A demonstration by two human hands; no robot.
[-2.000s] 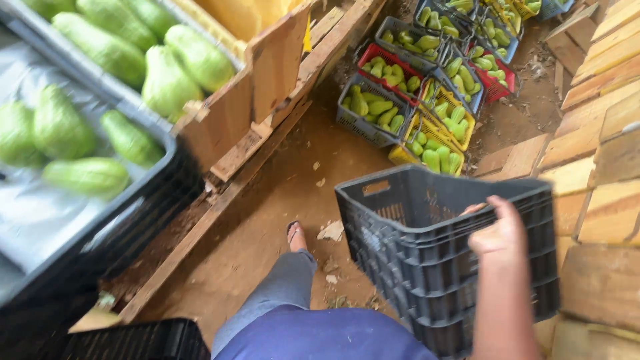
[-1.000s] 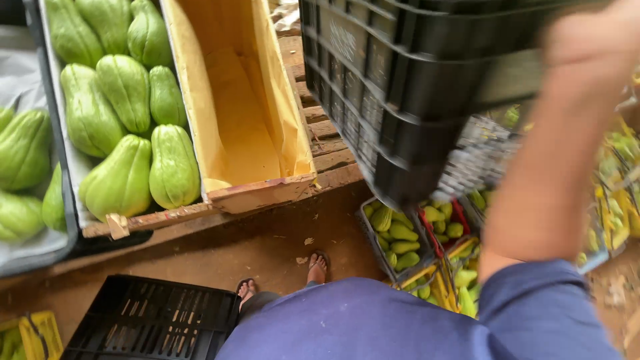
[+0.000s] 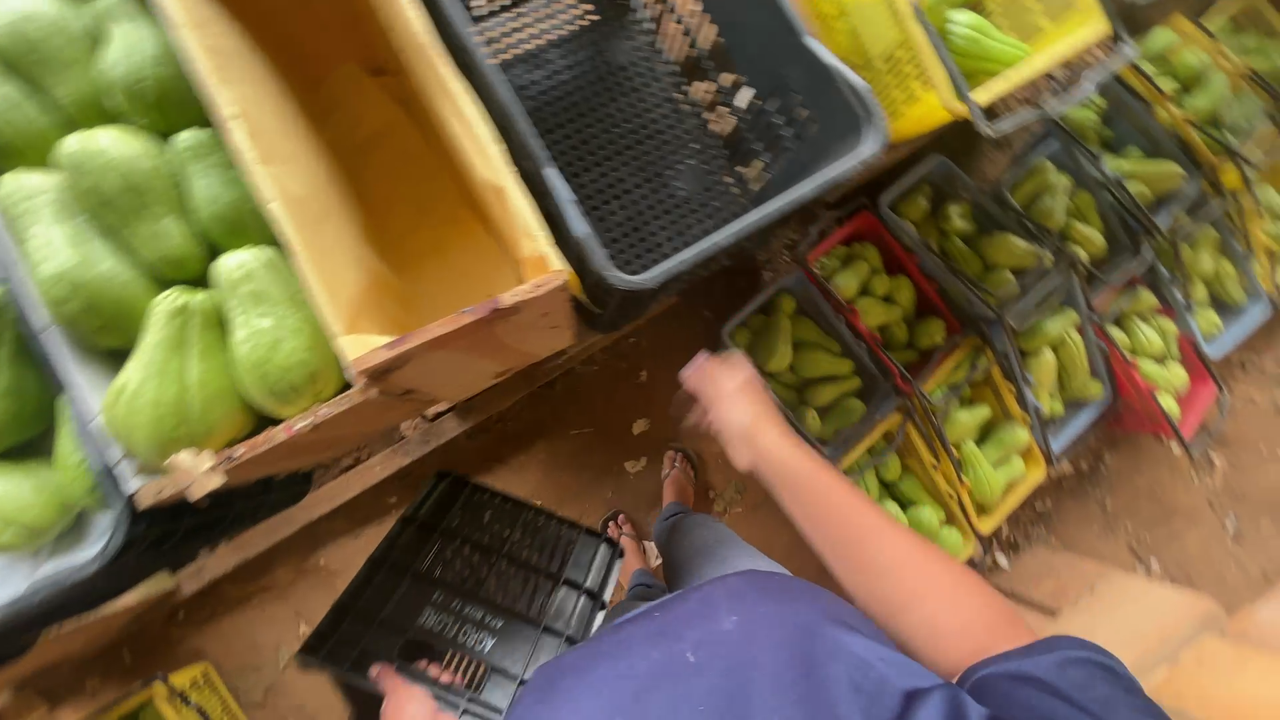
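Note:
At the lower left, my left hand (image 3: 415, 692) grips the slotted side of a black plastic crate (image 3: 465, 590), which hangs tilted beside my legs and bears writing. My right hand (image 3: 728, 408) is blurred, holds nothing visible and is over the dirt floor, just left of a grey crate of green chayotes (image 3: 812, 365). Above it, a dark plastic crate (image 3: 700, 250) with a perforated bottom sits on the wooden stand, right of a wooden box lined with yellow paper (image 3: 455, 350). Large chayotes (image 3: 180, 375) fill the box at the left.
Several grey, red and yellow crates of chayotes stand on the dirt floor at the right, including a red crate (image 3: 930, 365) and a yellow crate (image 3: 1035, 465). A wooden beam (image 3: 400, 455) edges the stand. Another yellow crate (image 3: 205, 690) is at the lower left.
The dark crate that my right hand held up now rests beside the paper-lined box, and that hand is off it. My left hand has come into view on the black crate.

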